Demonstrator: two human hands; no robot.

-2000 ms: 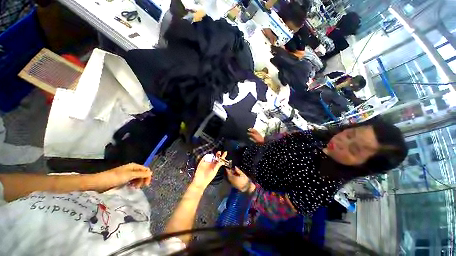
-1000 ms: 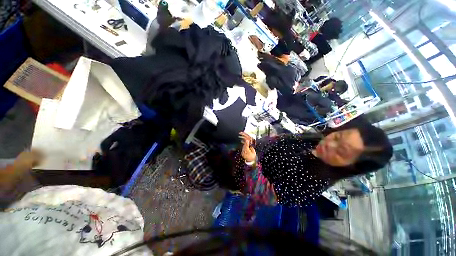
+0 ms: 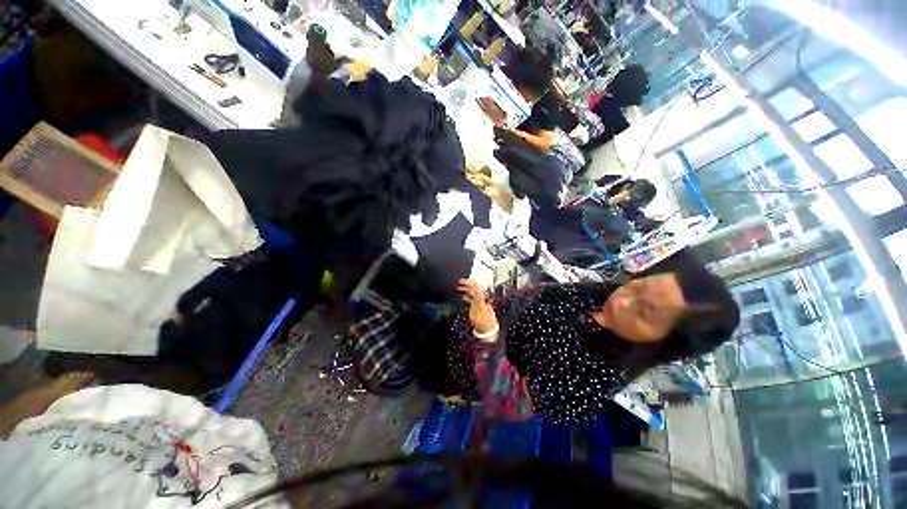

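Neither of my hands can be made out; only my white printed shirt (image 3: 139,447) shows at the bottom left. A large heap of dark cloth (image 3: 368,149) hangs off the white table. A pale stiff sheet (image 3: 99,298), folded over at its top, drapes beside it. More black cloth (image 3: 234,308) hangs below the heap. Black and white pieces (image 3: 443,234) lie beside the heap, near a person.
A person in a dotted black top (image 3: 557,353) faces me with one hand raised. Scissors (image 3: 221,64) lie on the white table (image 3: 149,60). A slatted stool (image 3: 60,169) stands left. Checked cloth (image 3: 383,348) and a blue crate (image 3: 438,427) are low down.
Both my hands have left the clear view; my right hand was meeting the person's hand over a small item. The person's hand has risen. The view has shifted, moving the scene left.
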